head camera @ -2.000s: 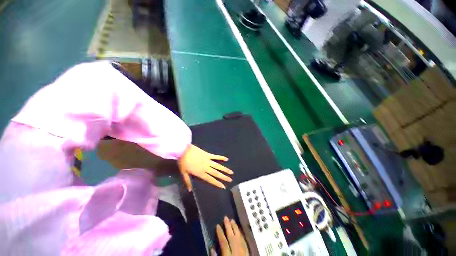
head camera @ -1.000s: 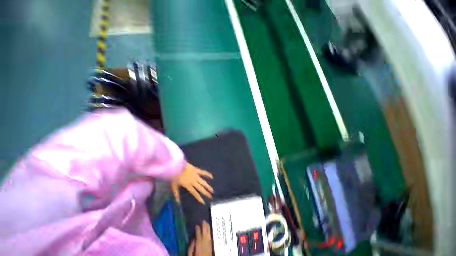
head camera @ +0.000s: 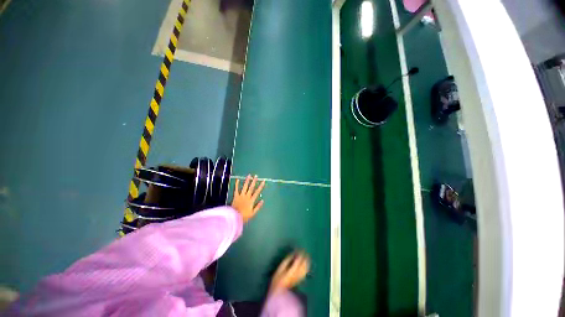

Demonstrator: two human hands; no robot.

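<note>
My left hand (head camera: 247, 199) lies with fingers spread on the green bench top (head camera: 285, 124), near its left edge. It holds nothing. My right hand (head camera: 291, 270) is lower in the view, over the bench, blurred, with its fingers bent. A dark patch shows beside its fingers; I cannot tell whether it is a held thing or a shadow. Black headphones with silvery bands (head camera: 212, 179) stand in rows in a brown carton (head camera: 162, 195) at the bench's left side, close to my left hand.
A black headset with a silvery band (head camera: 372, 106) lies on the green conveyor (head camera: 365, 186) to the right. More dark items (head camera: 446, 99) lie beyond its white rail. A large white beam (head camera: 495, 155) runs down the right. Yellow-black floor tape (head camera: 153, 111) is at left.
The view has shifted up along the bench; the tester, mat and instrument are out of view. My left hand is now on green bench top beside the carton. My right hand has left the tester's side.
</note>
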